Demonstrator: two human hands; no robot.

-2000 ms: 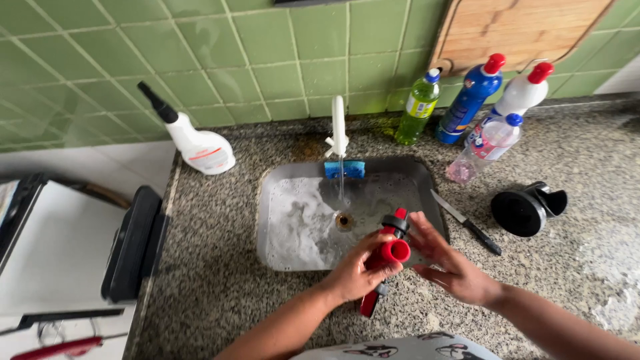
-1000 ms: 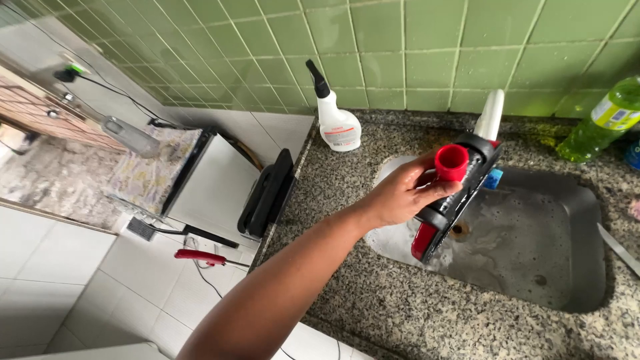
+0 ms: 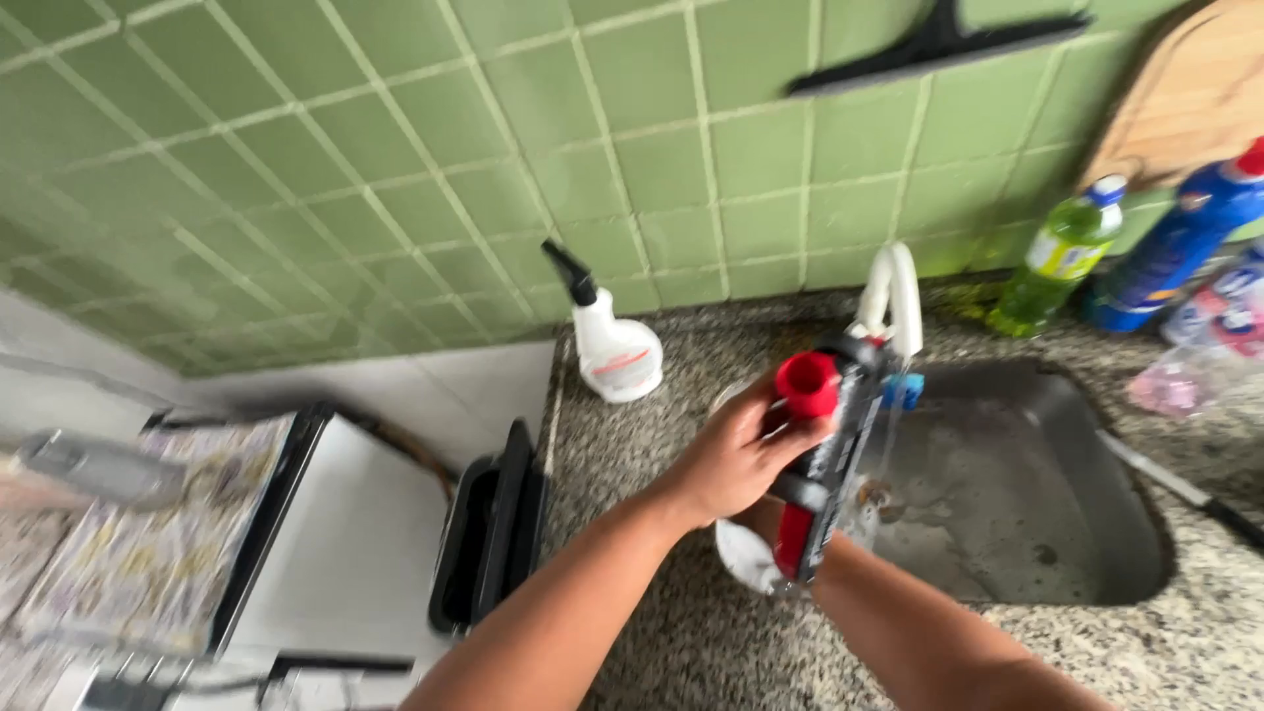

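Note:
My left hand (image 3: pixel 741 449) grips the red tubular neck of a red and black vacuum-cleaner floor head (image 3: pixel 834 454), tilted lengthwise over the left part of the metal sink (image 3: pixel 1027 494). From the right, my other forearm passes beneath the head; my right hand (image 3: pixel 765 518) is mostly hidden behind it, so its grip cannot be seen. The white faucet (image 3: pixel 894 296) stands just beyond the head's far end, with a thin stream of water falling beside it. A blue sponge (image 3: pixel 903 391) lies at the sink's back edge. Some foam shows at the sink's left end.
A white spray bottle (image 3: pixel 617 355) stands left of the sink. Behind and right are a green bottle (image 3: pixel 1062 257), a blue bottle (image 3: pixel 1165 257) and a clear bottle with pink liquid (image 3: pixel 1175 380). A knife (image 3: pixel 1175 479) lies by the sink's right edge. A black bin (image 3: pixel 484 543) adjoins the counter's left edge.
The view has swung left, then partly back. My right hand, out of view one second ago, is back beneath the floor head. My left hand still holds the head by its red neck.

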